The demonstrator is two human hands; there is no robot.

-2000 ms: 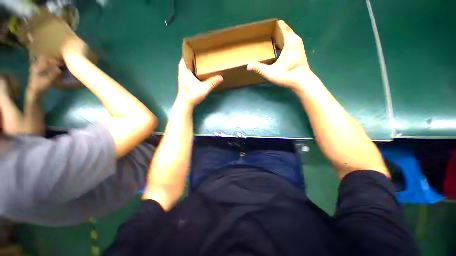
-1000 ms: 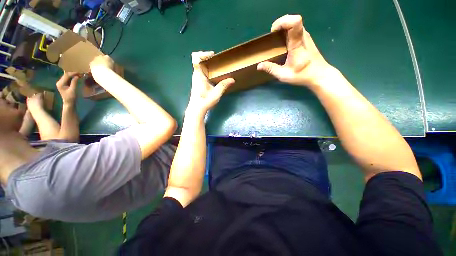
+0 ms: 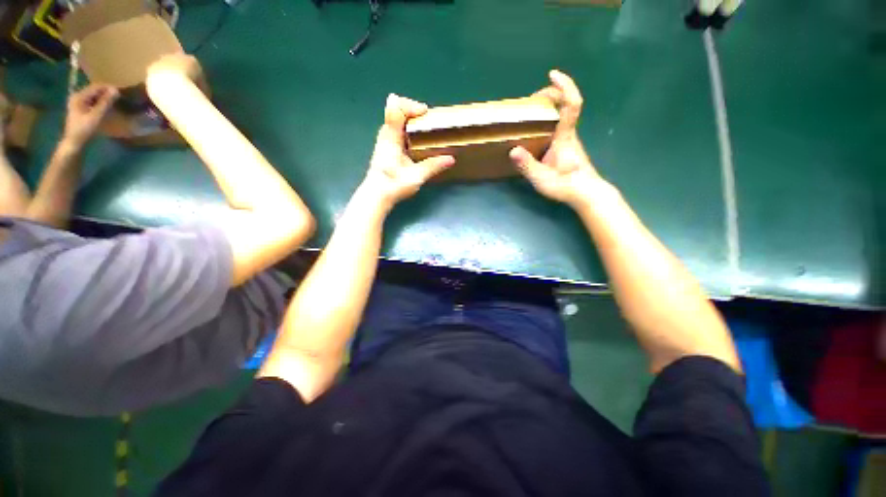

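Observation:
A small brown mailer box (image 3: 481, 158) is held between my two hands over the green bench. Its top panel shows as a bright strip at the back, with a narrow slot along the side facing me. My left hand (image 3: 400, 167) grips the left end, thumb on the front face. My right hand (image 3: 563, 155) grips the right end, thumb on the front face and fingers behind. Both hands are bare. The inside of the box cannot be seen.
The green bench (image 3: 631, 233) has a pale seam (image 3: 724, 155) at right. At left, a person in grey (image 3: 126, 301) handles an open brown box (image 3: 126, 49). A black cable (image 3: 365, 34) lies at the far side. A dark object with pale tips (image 3: 714, 14) is at the far right.
The box has levelled from its slant and turned, so its open inside no longer shows. My right hand has come lower. The view has shifted, showing more at the bench's far right.

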